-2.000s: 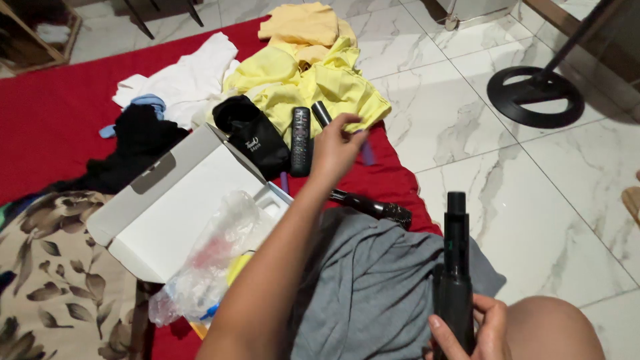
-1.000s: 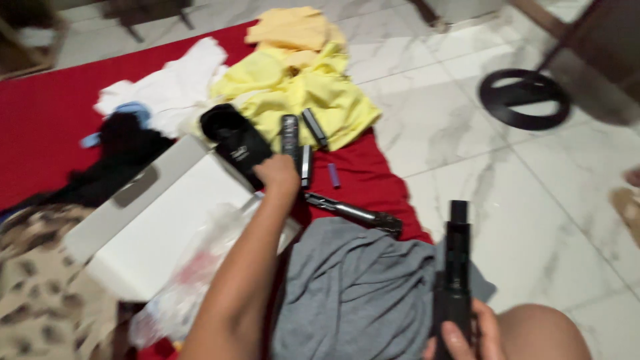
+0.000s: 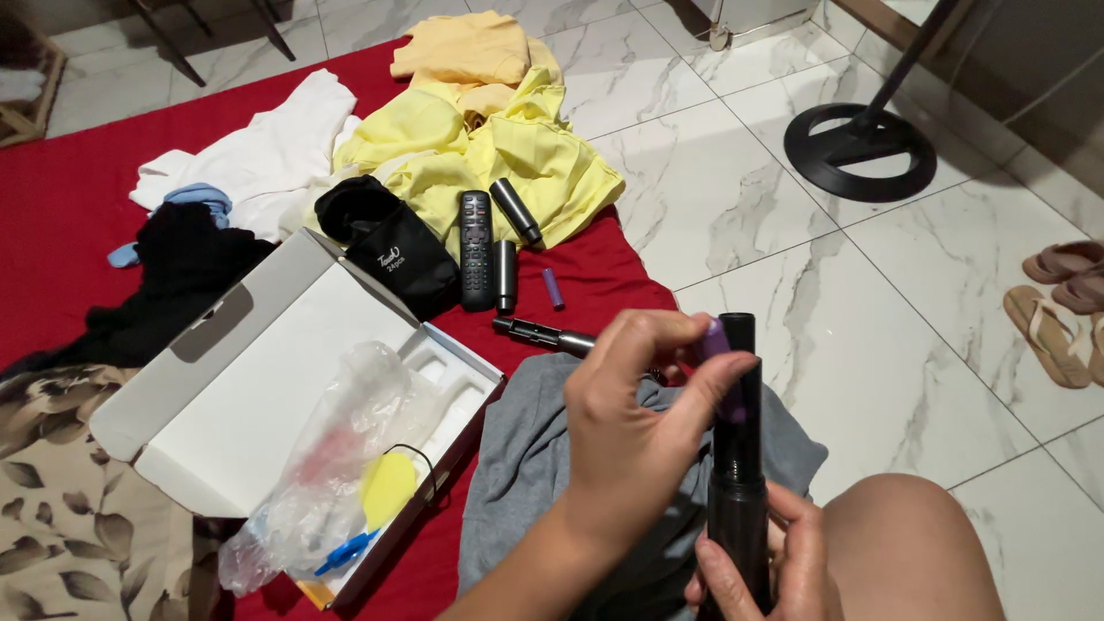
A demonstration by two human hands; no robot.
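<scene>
My right hand (image 3: pixel 768 561) grips the lower body of an upright black microphone-like handle (image 3: pixel 738 509) with a narrower upper section. My left hand (image 3: pixel 647 423) pinches a purple cylinder, perhaps a battery (image 3: pixel 714 345), against the left side of that upper section. Another purple cylinder (image 3: pixel 553 289) lies on the red cloth. Near it are two black tubes, one slanted (image 3: pixel 516 211) and one straighter (image 3: pixel 505 276), beside a black remote control (image 3: pixel 476 250). A second black microphone-like handle (image 3: pixel 543 335), with its upper section exposed, lies partly behind my left hand.
An open white box (image 3: pixel 285 345) holds a crumpled plastic bag (image 3: pixel 336 457). A black pouch (image 3: pixel 405 254) rests above it. Gray cloth (image 3: pixel 526 457) lies beneath my forearm, yellow garments (image 3: pixel 483 138) farther back. A round black stand base (image 3: pixel 861 153) and sandals (image 3: pixel 1048 336) are on the tiles.
My left hand has moved from the black pouch to the upright handle and now holds a purple cylinder. Two seconds ago it was at a black tube near the remote. My right hand keeps its grip.
</scene>
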